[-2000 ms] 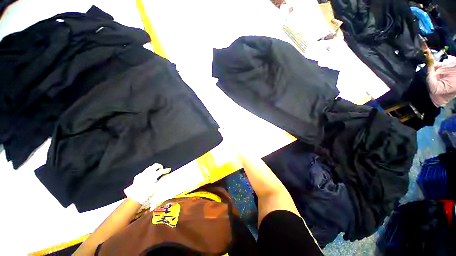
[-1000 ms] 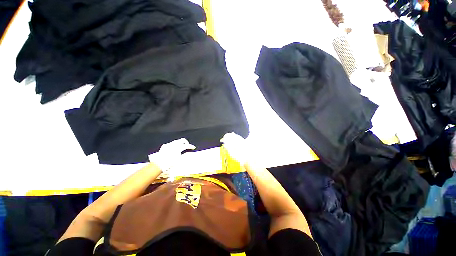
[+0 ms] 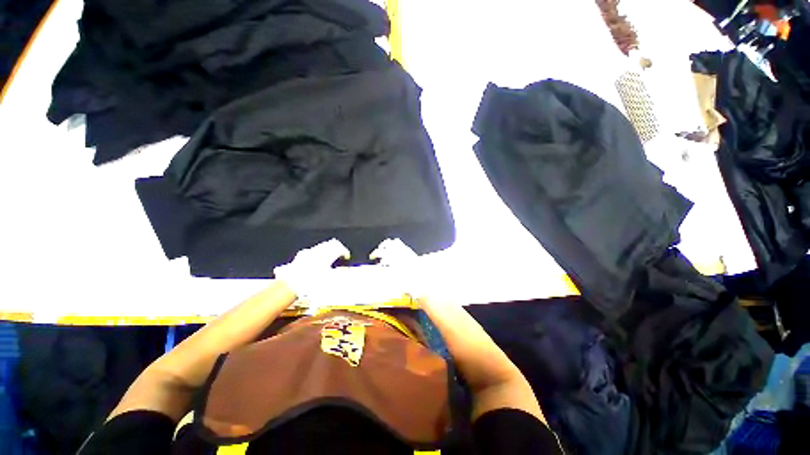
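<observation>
A matt black garment (image 3: 311, 169) lies on the white table in front of me, wrinkled in its middle, its straight lower edge towards me. My left hand (image 3: 315, 267), in a white glove, is at this lower edge, with thumb and fingers pinching the cloth. My right hand (image 3: 395, 268), also white-gloved, pinches the same edge a little to the right. The two hands are close together. Both palms are overexposed against the white table, so fine finger detail is lost.
A black pile (image 3: 222, 62) lies beyond, at the upper left. A long black heap (image 3: 577, 169) at the right droops over the table edge. A patterned pale sheet (image 3: 638, 105), reddish-brown bundle (image 3: 617, 25), tan piece (image 3: 708, 96) and shiny black garments (image 3: 768, 160) are farther right.
My right hand has come onto the garment's edge and then moved left, closer to my left hand. The view has turned, so the table contents appear shifted right.
</observation>
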